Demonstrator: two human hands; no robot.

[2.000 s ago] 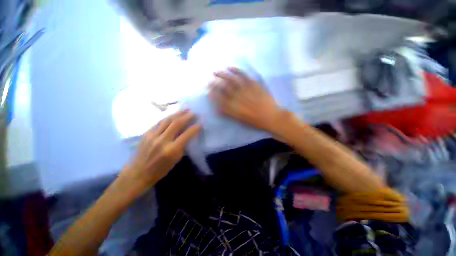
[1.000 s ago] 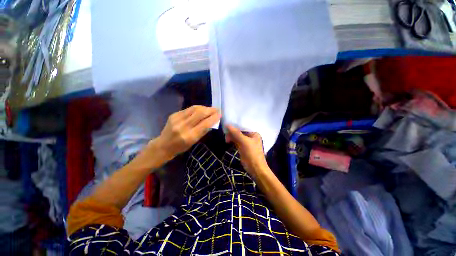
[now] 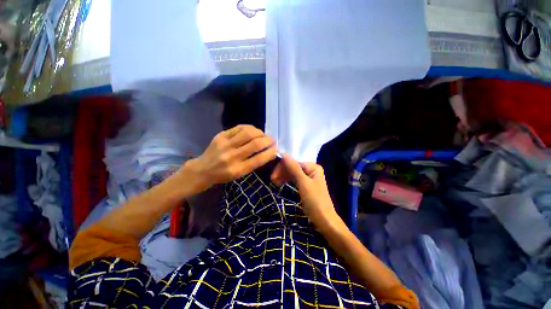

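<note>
A pale blue cut panel lies over the table's front edge and hangs towards my lap, its curved edge on the right. A narrow folded strip runs along its straight left edge. My left hand pinches the lower end of the strip at the panel's corner. My right hand holds the same lower end, just right of and below my left fingers. The fingertips hide the corner itself. The sewing machine head and needle are out of the picture.
Stacked pale blue panels overhang the table at left. Loose strips on clear plastic lie upper left. Black-handled snips are upper right. A thread tail is on the white bed. Blue-framed holder with pink box and cloth heaps are right.
Both hands left the table top and now pinch the panel's lower end over the lap. Since one second ago, the panel and its hanging corner appear slightly further right, with the view shifted a little.
</note>
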